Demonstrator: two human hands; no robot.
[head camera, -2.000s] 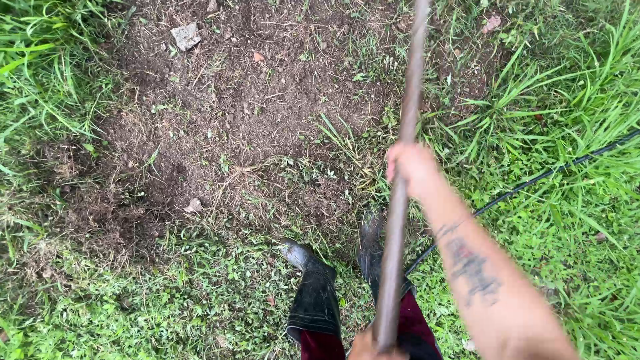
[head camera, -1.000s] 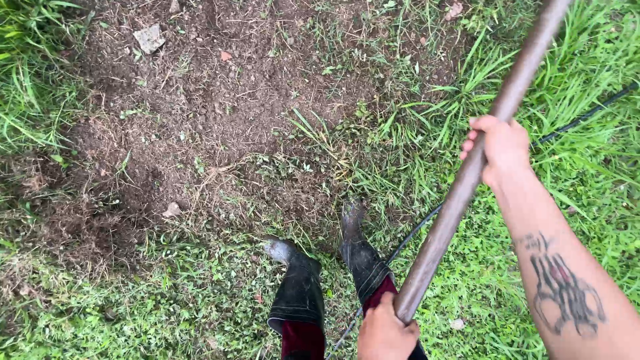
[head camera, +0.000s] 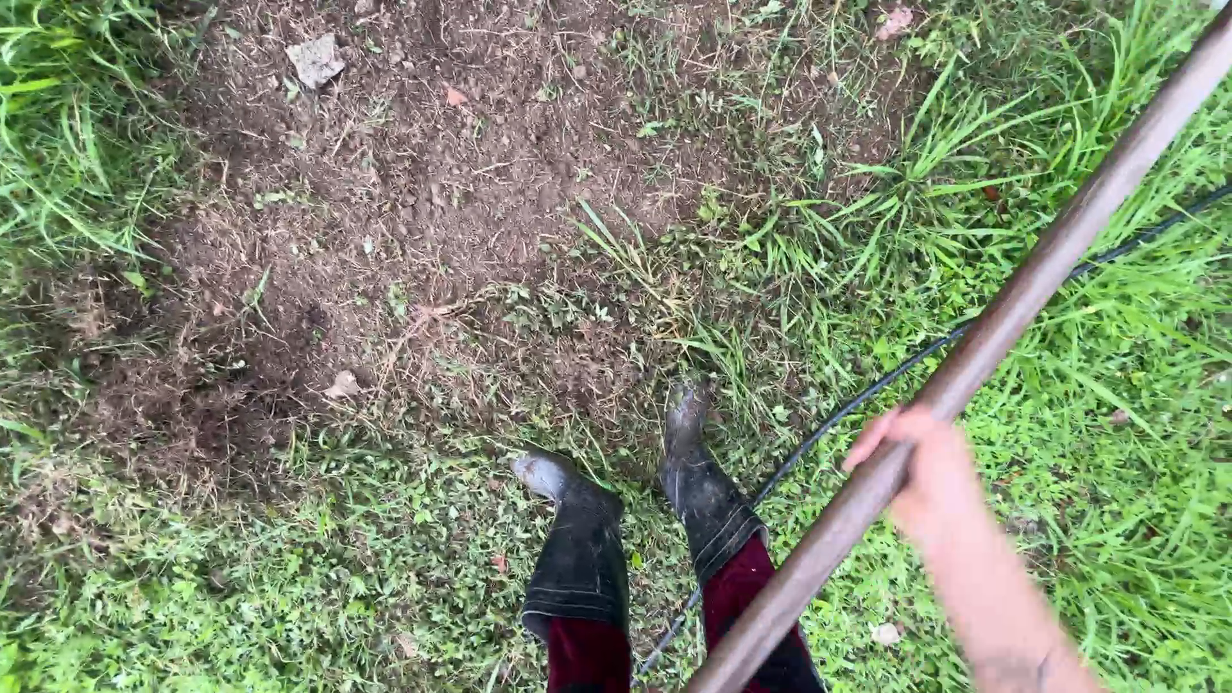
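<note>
A long brown pole (head camera: 1020, 289) runs slantwise from the bottom middle to the top right corner, its ends outside the frame. My right hand (head camera: 929, 472) is closed around its lower part, slightly blurred. My left hand is out of sight below the bottom edge. Beneath the pole, my feet in dark, muddy rubber boots (head camera: 582, 558) stand on short green weeds.
A black hose or cable (head camera: 866, 395) crosses the grass under the pole and passes beside my right boot. Bare soil (head camera: 462, 164) with a grey stone chunk (head camera: 315, 61) lies ahead, dry uprooted roots (head camera: 183, 414) at left, tall grass (head camera: 77, 125) on both sides.
The pole has swung from nearly upright in view to a slant toward the top right. My right hand has moved down and right. My left hand, on the pole one second ago, has left the view.
</note>
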